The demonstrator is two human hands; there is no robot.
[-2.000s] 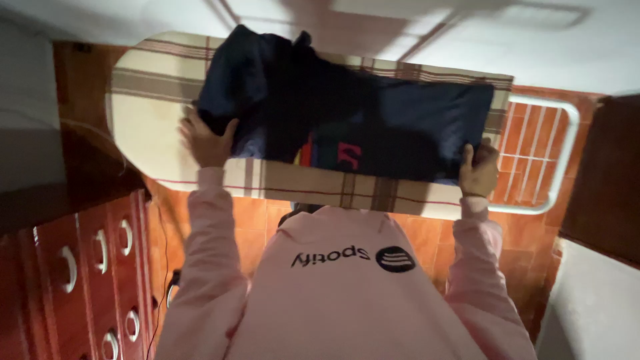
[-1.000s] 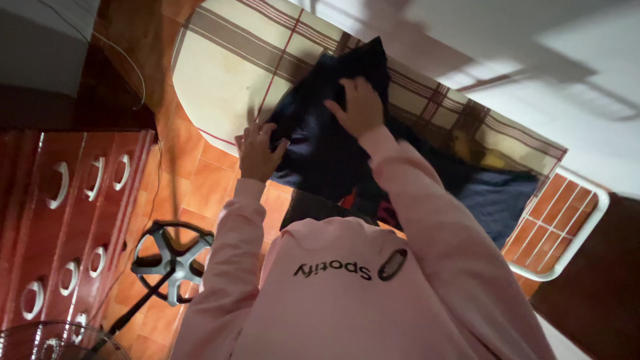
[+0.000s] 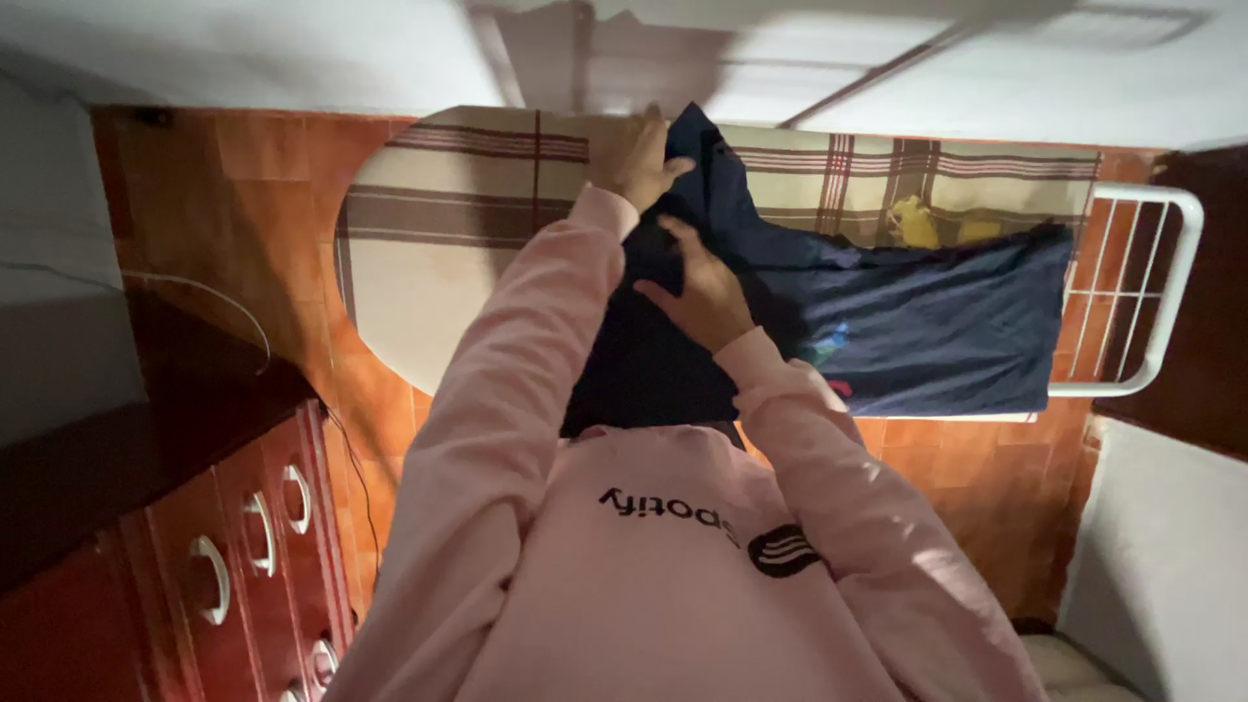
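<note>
A dark blue T-shirt (image 3: 926,322) with a small coloured print lies along an ironing board (image 3: 419,283) with a plaid cover. My left hand (image 3: 639,161) is at the shirt's upper left edge, close to a raised pointed corner of the cloth, with its fingers apart. Over the dark part of the shirt, nearer to me, my right hand (image 3: 707,292) spreads its fingers and thumb. Neither hand plainly grips the fabric. The near left part of the shirt is in deep shadow, so its folds are hard to make out.
A white wire iron rest (image 3: 1170,292) extends from the board's right end. Yellow marks (image 3: 916,222) show on the cover behind the shirt. A white wall (image 3: 877,58) runs along the far side. At lower left stands a red chest of drawers (image 3: 195,526) with white handles; a thin cable (image 3: 366,478) hangs beside it.
Two seconds ago my hands were at the shirt's two ends; now both are near its left part. Since one second ago, my left hand has moved to the far edge. The view has rotated.
</note>
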